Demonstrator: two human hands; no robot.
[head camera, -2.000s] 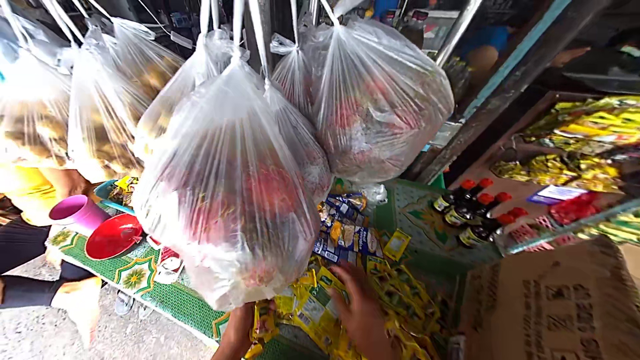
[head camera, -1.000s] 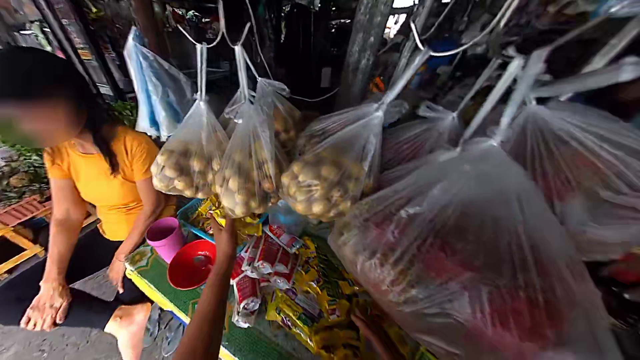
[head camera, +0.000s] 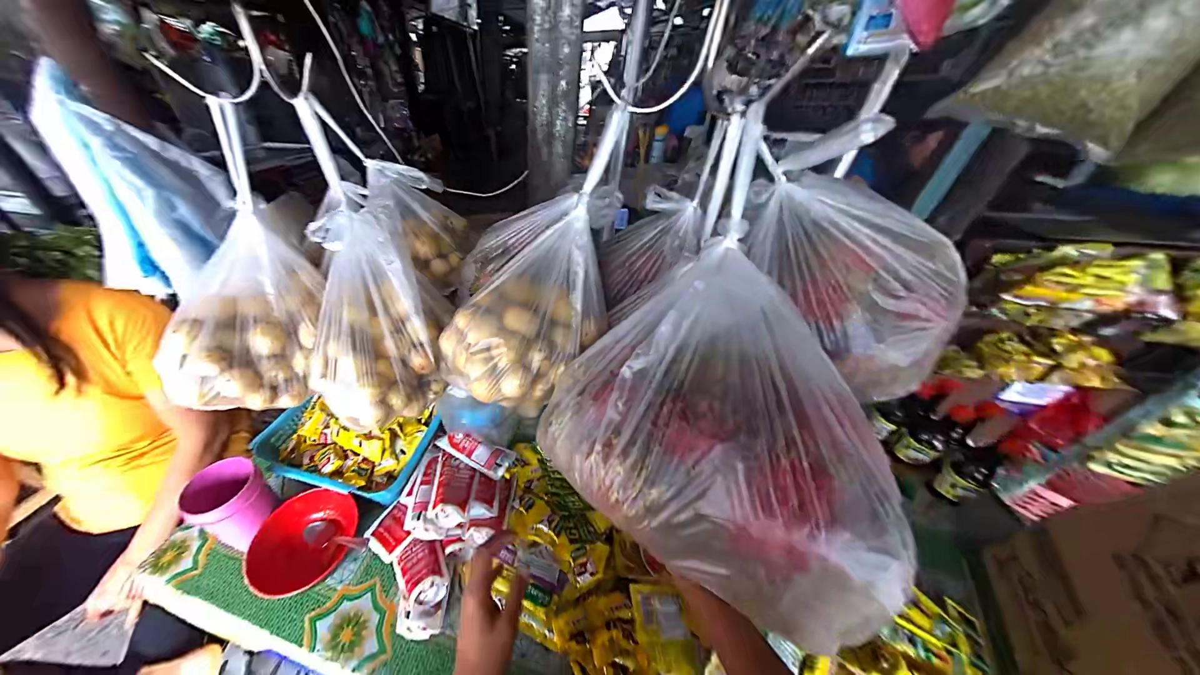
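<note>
My left hand (head camera: 489, 609) touches the edge of the yellow sachets (head camera: 586, 609), just right of a pile of red and white packets (head camera: 450, 506); whether it grips one I cannot tell. My right hand (head camera: 708, 614) is among the yellow sachets, its fingers partly hidden behind a large knotted plastic bag (head camera: 731, 450) with red and pale contents. Left of the packets are a red plastic bowl (head camera: 291, 558) with a spoon, a pink cup (head camera: 225, 502) and a blue basket (head camera: 265, 450) of small yellow packets.
Clear bags of small round tan produce (head camera: 244, 347) hang at head height, with another large bag (head camera: 862, 281) at right. A person in an orange top (head camera: 103, 403) sits at left. Dark bottles with red caps (head camera: 956, 469) and a cardboard box (head camera: 1097, 581) are at right.
My left hand has moved back from near the blue basket to beside the red and white packets. The seated person's nearer hand now holds a clear plastic bag.
</note>
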